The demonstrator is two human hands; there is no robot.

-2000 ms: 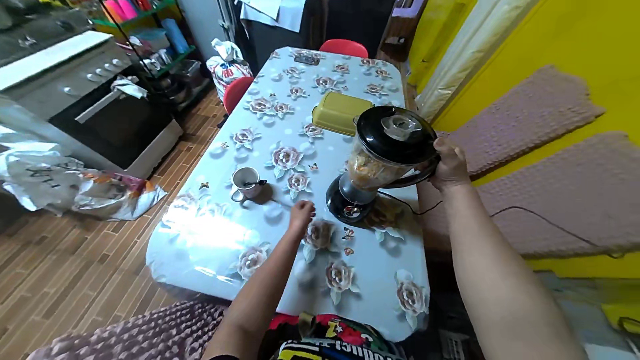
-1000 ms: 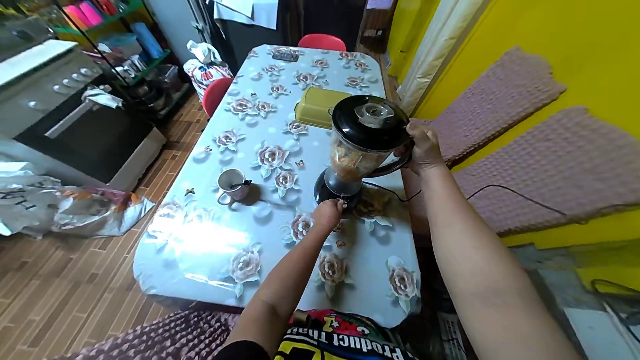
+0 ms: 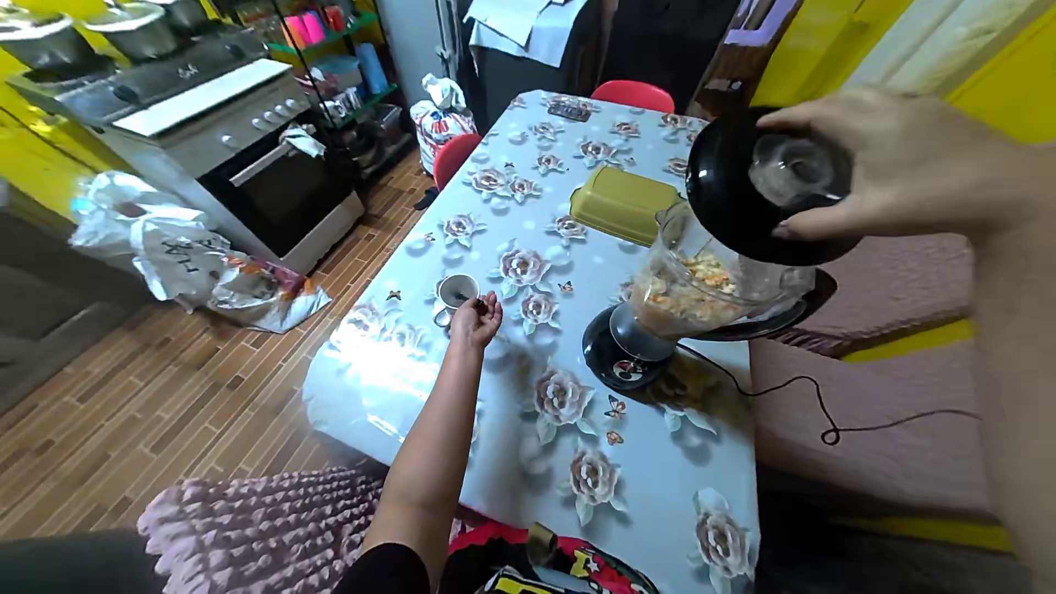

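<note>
A black blender lid (image 3: 726,186) with a clear cap is in my right hand (image 3: 899,165), raised and tilted above the jar. The uncovered clear blender jar (image 3: 685,289), partly filled with pale and orange chopped food, stands on its black base (image 3: 615,351). My left hand (image 3: 477,320) is at the right rim of a white mug (image 3: 455,297), its fingers on a dark thin thing, perhaps a utensil handle, that leans in the mug. The mug stands upright on the flowered tablecloth.
Behind the blender lies an olive-green plastic container (image 3: 623,202). A power cord (image 3: 792,384) runs right from the base. Red chairs (image 3: 634,95) stand at the table's far side and left. A stove (image 3: 264,157) and plastic bags (image 3: 198,256) are at the left.
My right hand has gone from the jar's handle to the lid and lifted it off. My left hand has moved left from the blender base to the mug.
</note>
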